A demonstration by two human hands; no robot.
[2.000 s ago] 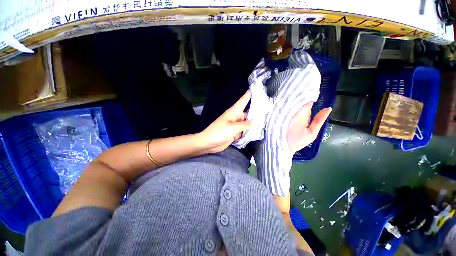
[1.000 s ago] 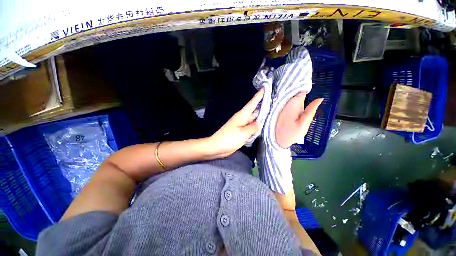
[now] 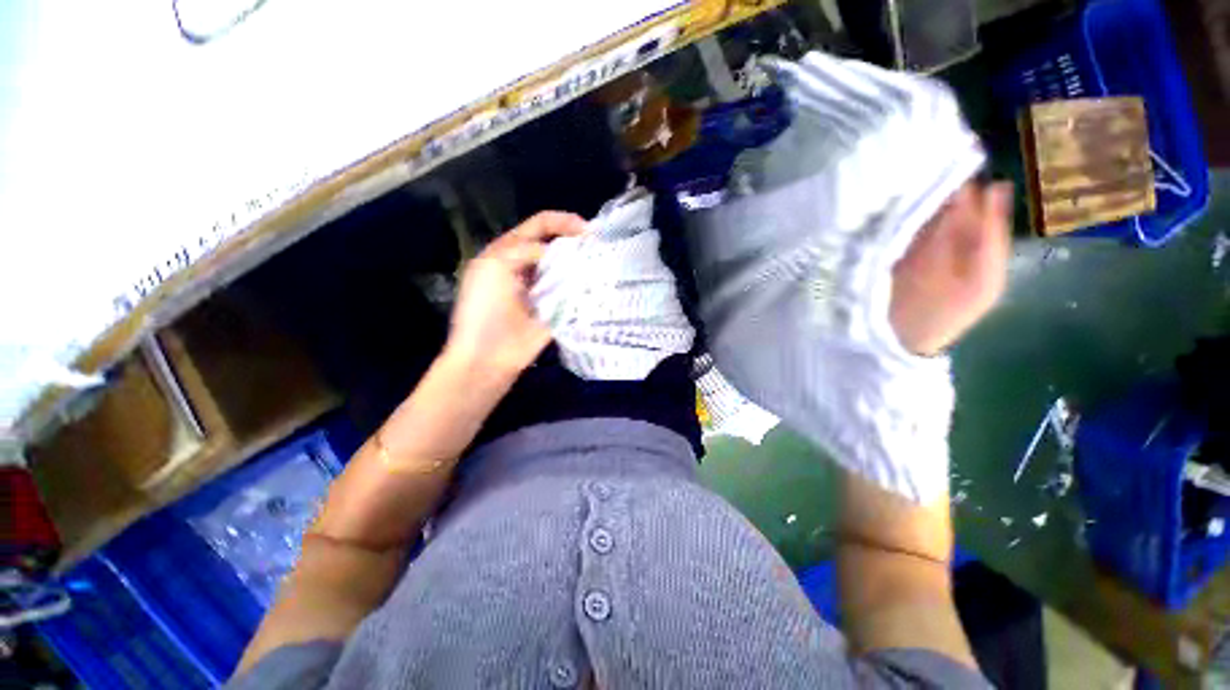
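My left hand [image 3: 502,290] grips a bunched part of the striped knit top [image 3: 614,290] above my lap, below the table edge. My right hand [image 3: 955,270] is blurred and raised to the right. More of the striped cloth hangs over its palm and wrist, with the thumb and fingers showing beyond the cloth. The cloth spreads between the two hands, pale with narrow grey stripes. No neckline or label can be made out.
The white table [image 3: 337,95] runs across the upper left. A blue basket [image 3: 1171,81] with a wooden block [image 3: 1090,165] stands upper right. Blue crates [image 3: 149,613] are lower left, another blue basket [image 3: 1133,472] lower right. Scraps lie on the green floor [image 3: 1025,391].
My hands have moved apart, the right one outward and the left one back to the left with bunched cloth. The cloth has spread wider, and the view has tilted.
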